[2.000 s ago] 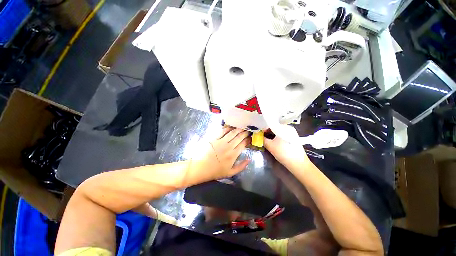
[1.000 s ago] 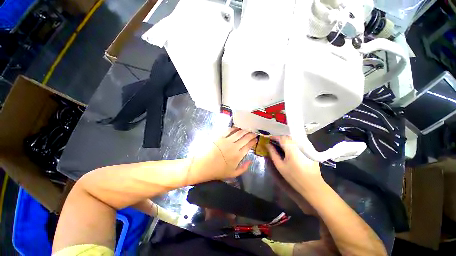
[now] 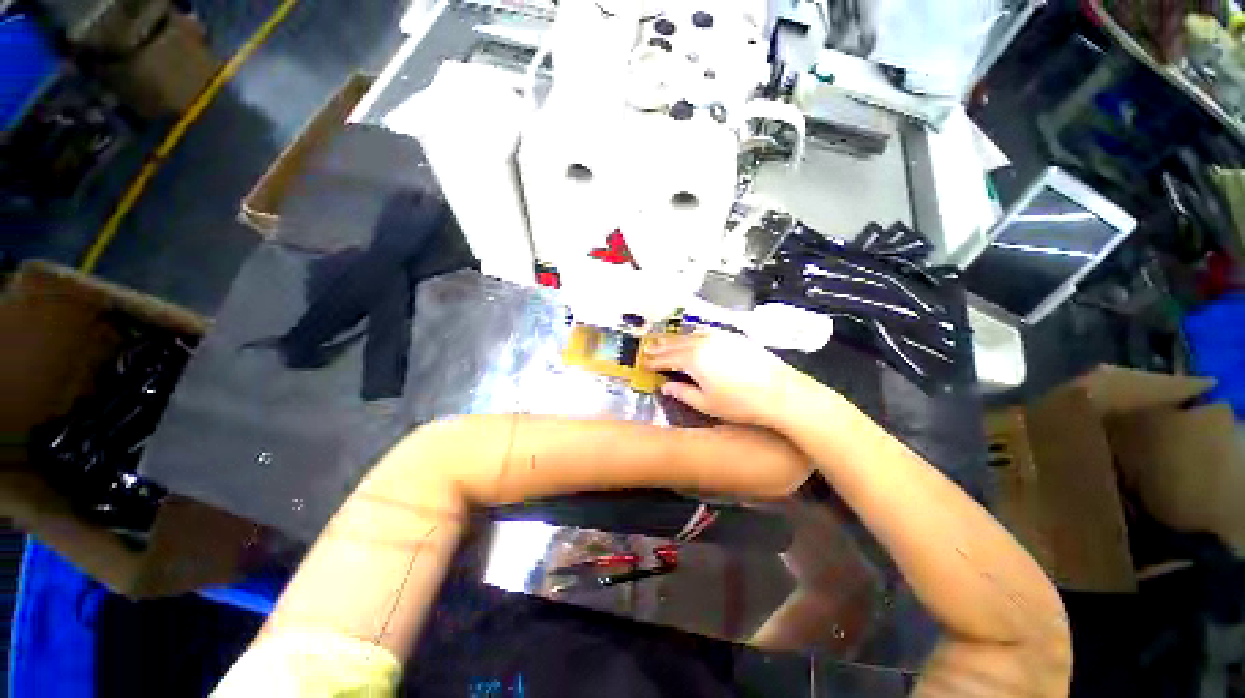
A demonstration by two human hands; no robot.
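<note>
The yellow-orange sewing clamp (image 3: 590, 352) lies under the white sewing machine head (image 3: 621, 205), with a small dark piece inside its frame. My right hand (image 3: 703, 371) is at the clamp's right end, fingertips touching it; whether it grips something is not clear. My left arm lies across the front of the table, and my left hand (image 3: 767, 464) is partly hidden at my right forearm; its fingers do not show. A black strap (image 3: 621, 513) lies partly covered behind my left forearm. Red snips (image 3: 614, 560) lie near the front edge.
Black straps (image 3: 389, 327) lie at the left of the table. Black pieces with pale lines (image 3: 874, 293) are heaped right of the head, near a white rounded arm (image 3: 792, 327). Cardboard boxes stand left and right (image 3: 1079, 477). A screen (image 3: 1049, 243) is at right.
My left hand has left the clamp and crossed right to my right forearm. The clamp's frame is now more exposed. My right hand stays at the clamp. The camera view has shifted.
</note>
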